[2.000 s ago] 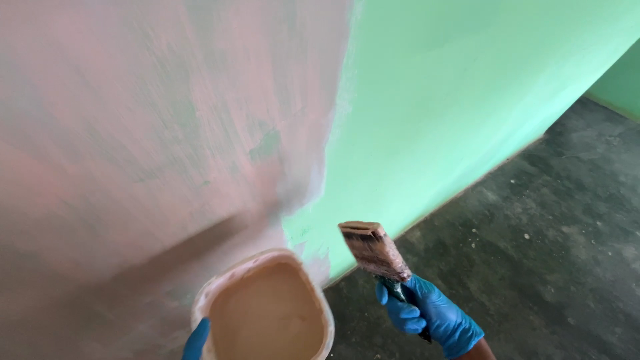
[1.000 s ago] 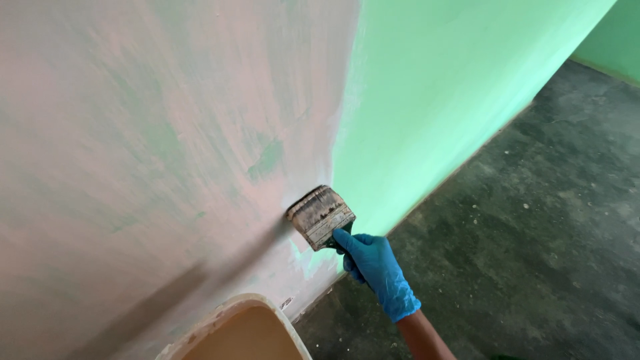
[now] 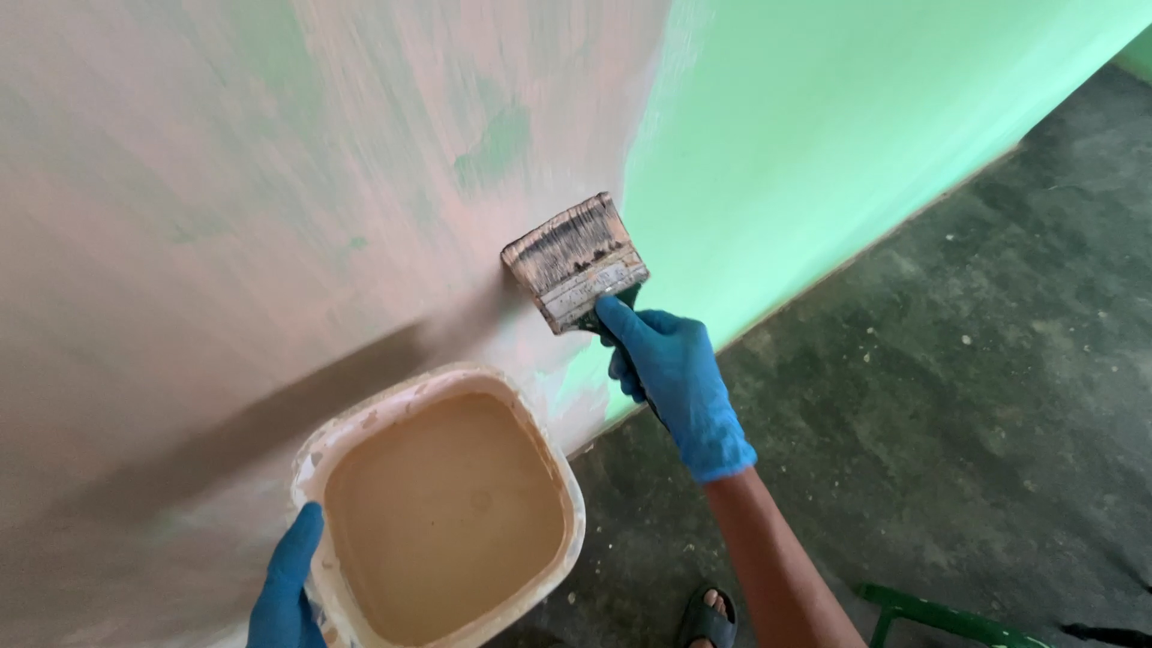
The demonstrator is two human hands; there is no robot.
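My right hand (image 3: 675, 378), in a blue glove, grips the dark handle of a wide flat paintbrush (image 3: 580, 261). The paint-coated bristles are at the wall (image 3: 378, 207), on its pinkish coated part, left of the bare green area. At the lower left my left hand (image 3: 288, 585), also gloved in blue, holds a square-rimmed plastic bucket (image 3: 571, 531) by its side, the thumb at the rim and the other fingers mostly hidden. Inside the bucket is beige-pink liquid paint (image 3: 445, 513). Thin pink strokes let green patches show through on the wall.
A dark, speckled concrete floor (image 3: 900, 378) meets the wall's base along a diagonal edge. A foot in a dark sandal (image 3: 706, 621) shows at the bottom. Part of a green metal frame (image 3: 954, 616) stands at the lower right.
The brush has gone from above the floor beside the bucket to the wall, where it was also one second ago. More of the bucket shows now than one second ago.
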